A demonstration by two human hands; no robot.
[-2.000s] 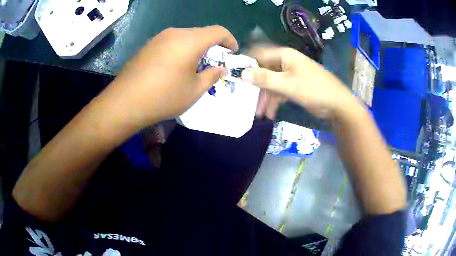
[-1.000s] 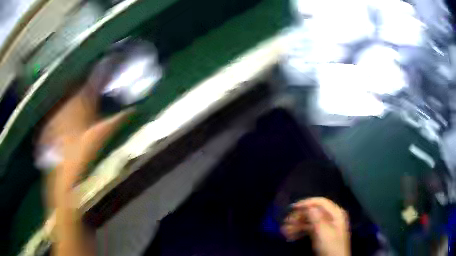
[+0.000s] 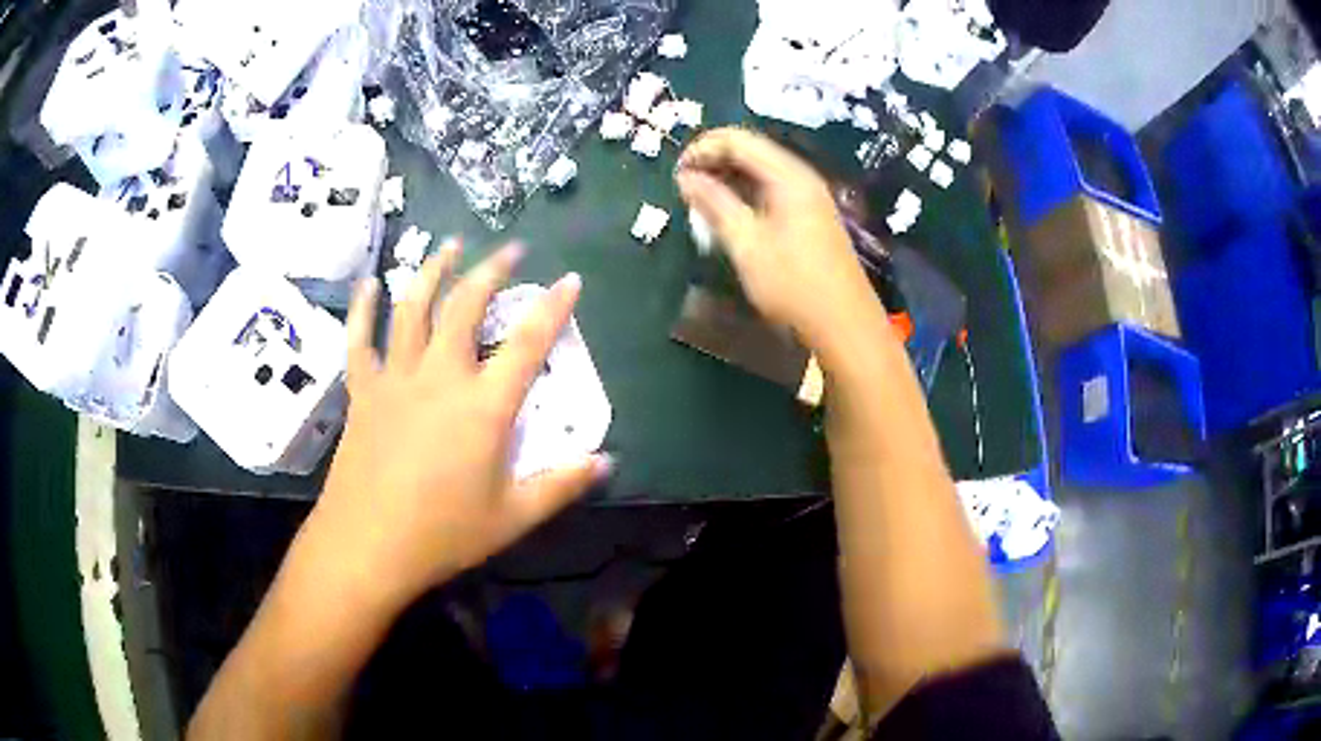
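Note:
A white housing (image 3: 568, 408) lies on the dark green bench in front of me. My left hand (image 3: 461, 384) is over its left part, with fingers spread and the thumb near its lower edge; the hand hides much of the housing, and firm contact cannot be told. My right hand (image 3: 761, 217) is raised over the bench to the right, its fingertips pinched on a small white piece (image 3: 701, 229), slightly blurred. Other small white pieces (image 3: 649, 222) lie on the bench between and beyond the hands.
Several white housings (image 3: 261, 369) stand at the left. A clear plastic bag (image 3: 500, 109) lies at the top. A flat brown bar (image 3: 739, 336) and an orange-tipped tool (image 3: 901, 326) lie near my right forearm. More white parts (image 3: 819, 58) are at upper right. Blue bins (image 3: 1133, 405) stand beyond the bench's right edge.
The view has swung from the conveyor side back to the bench. My left hand has come from the far left to the housing. My right hand has moved up over the bench.

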